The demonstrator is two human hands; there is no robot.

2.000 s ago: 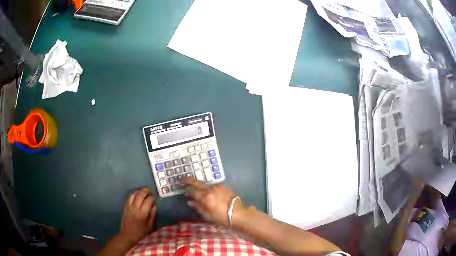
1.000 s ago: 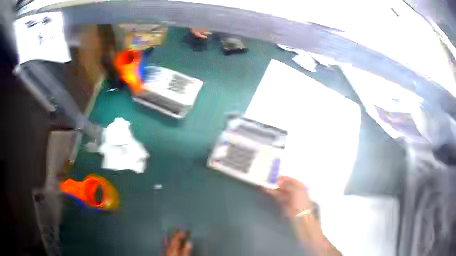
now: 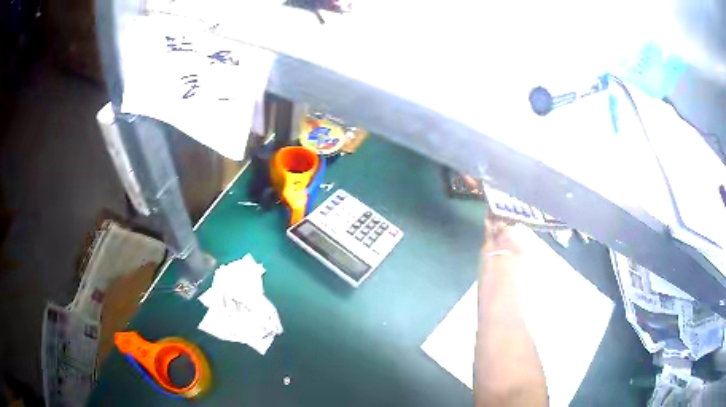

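Note:
My right hand (image 3: 499,234) reaches forward from the lower edge and holds the larger calculator (image 3: 517,208) by its near edge. Much of that calculator is hidden by the raised shelf; only some keys and part of its edge show. My left hand is not in view. The smaller pale calculator (image 3: 346,237) lies on the green bench, left of my right arm. A large blank white sheet (image 3: 577,306) lies on the bench, partly under my forearm.
The raised shelf edge (image 3: 414,111) crosses above the bench. Orange tape dispensers (image 3: 296,183) stand at the left, one nearer. Crumpled white paper (image 3: 243,306) lies between them. A metal post (image 3: 163,187) is far left; newspaper (image 3: 665,298) lies right.
My right hand has carried the larger calculator forward, partly beneath the shelf. My left hand has left the picture. The view has shifted, showing more of the shelf.

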